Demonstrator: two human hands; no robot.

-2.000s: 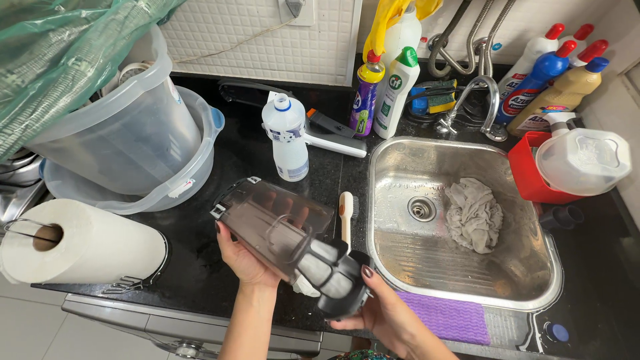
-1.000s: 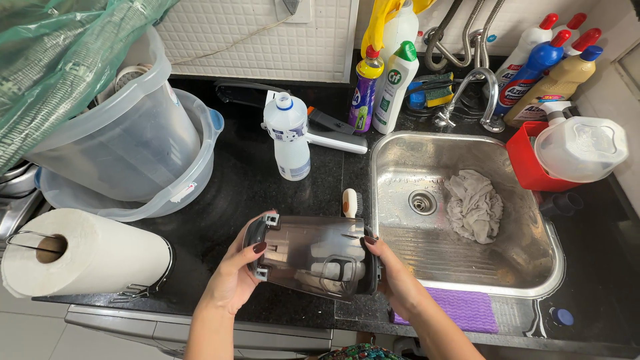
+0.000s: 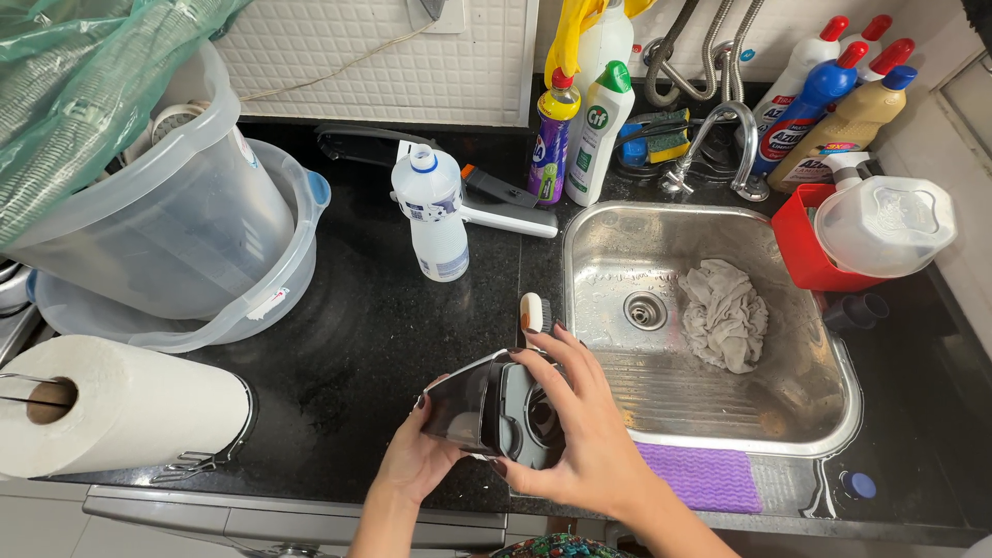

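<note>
A smoky clear plastic vacuum cleaner dust container is held between my hands over the counter's front edge, its grey end piece turned toward the right. My left hand supports the clear body from the left and below. My right hand grips the grey end piece, fingers over the top and thumb underneath. Just beyond my right fingertips lies a white scrubbing brush, bristles facing the sink. Farther back stands an uncapped white plastic bottle, with a white and black plastic part lying behind it.
Nested clear tubs and a paper towel roll stand at left. At right, a steel sink holds a crumpled grey cloth. Cleaning bottles stand behind it. A purple cloth and a blue cap lie in front.
The container has turned from lying crosswise between my hands to having its grey end toward the right. My right hand has moved from its side onto that end piece.
</note>
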